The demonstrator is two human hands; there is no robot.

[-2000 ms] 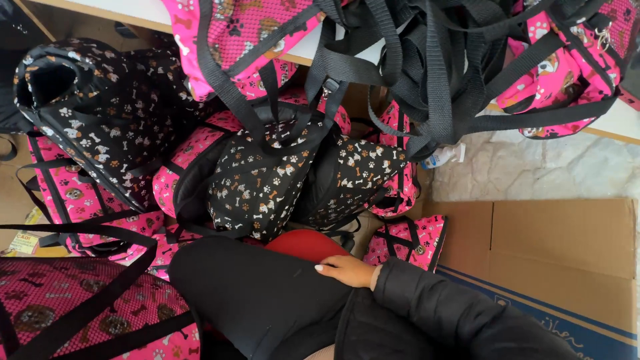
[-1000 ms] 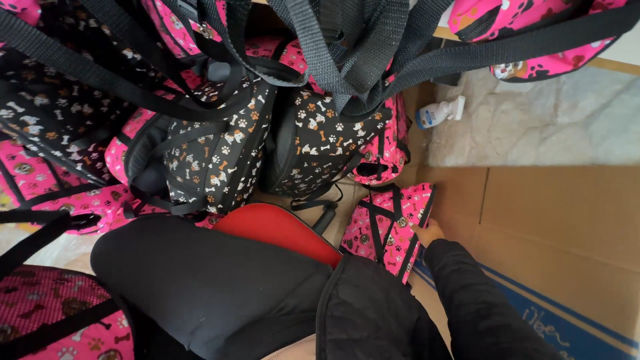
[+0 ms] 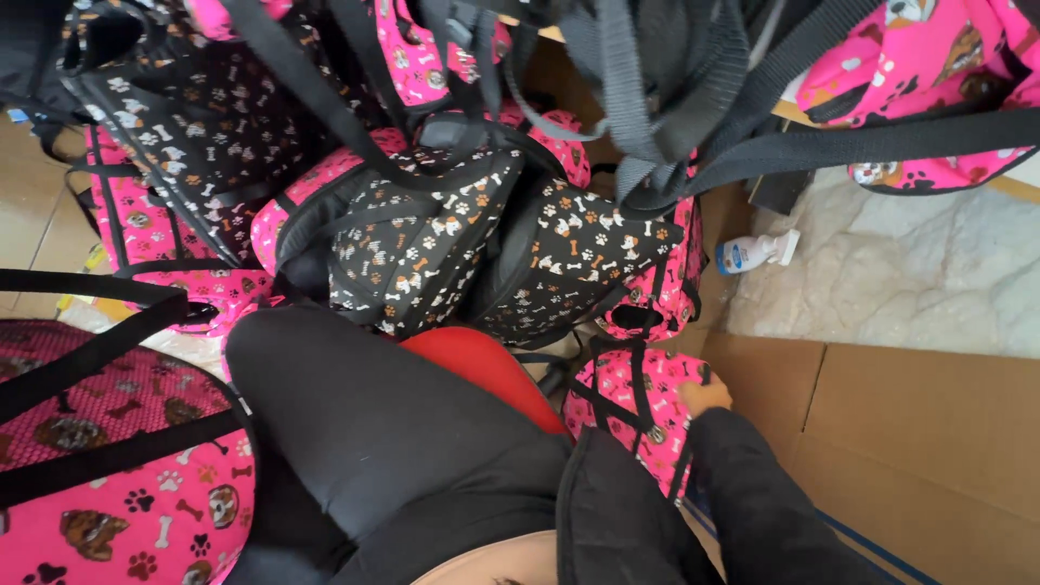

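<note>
My right hand, in a black sleeve, grips the right edge of a pink fabric bag with paw prints and black straps. Some fingertips are hidden at the edge. This bag lies low, beside the red seat and my leg. Just above it is another pink bag. Black bags with a dog-and-bone print lean together further up and to the left. My left hand is out of view.
A large pink bag with mesh fills the lower left. Black webbing straps hang across the top. A cardboard box stands at the right, with a white spray bottle on pale material above it.
My right hand has moved from my leg to the small pink bag at the right and has taken hold of its edge. My left hand stays out of view.
</note>
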